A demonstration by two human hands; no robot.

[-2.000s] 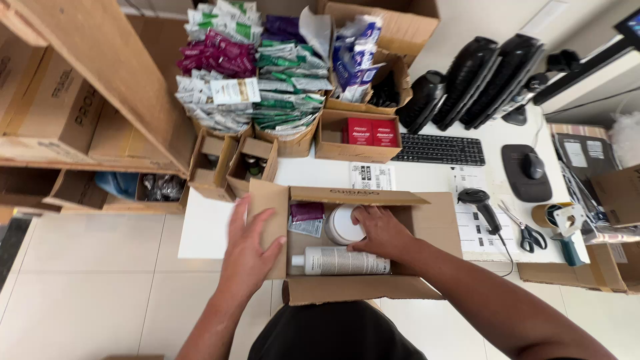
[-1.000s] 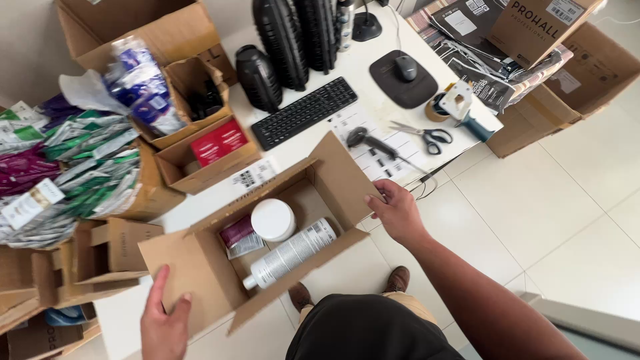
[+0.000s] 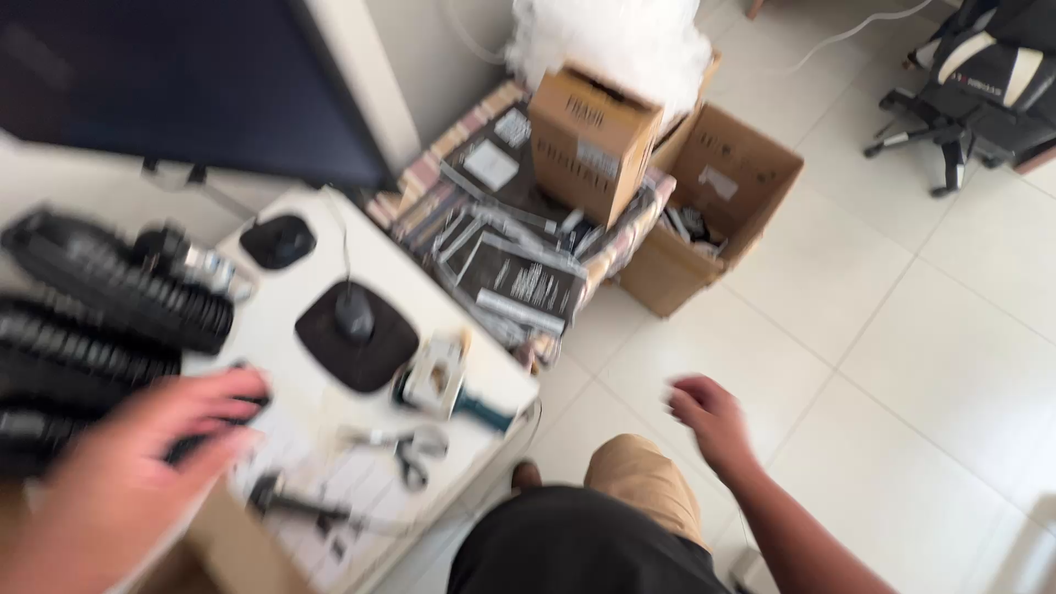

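Note:
My left hand (image 3: pixel 157 462) is blurred at the lower left, above the desk and beside a cardboard box flap (image 3: pixel 239 536). Its thumb and fingers are apart, and I see nothing held; part of the black keyboard (image 3: pixel 190 445) shows behind them. Over the tiled floor, right of my lap, hangs my right hand (image 3: pixel 705 412), empty, its fingers loosely curled and blurred. A handheld barcode scanner (image 3: pixel 301 503), scissors (image 3: pixel 404 450) and a tape dispenser (image 3: pixel 445 379) lie on the white desk. The inside of the box is out of view.
A mouse (image 3: pixel 355 313) rests on a black pad. Black ribbed items (image 3: pixel 115 289) and a monitor (image 3: pixel 181 82) are at the left. Beyond the desk stand plastic packages (image 3: pixel 520 280), a closed carton (image 3: pixel 590 144) and an open carton (image 3: pixel 718 190). An office chair (image 3: pixel 965 91) is upper right.
Both hands held the open box with its bottle and jar one second ago; the right hand is now away from it, over the floor. The view has swung to the right.

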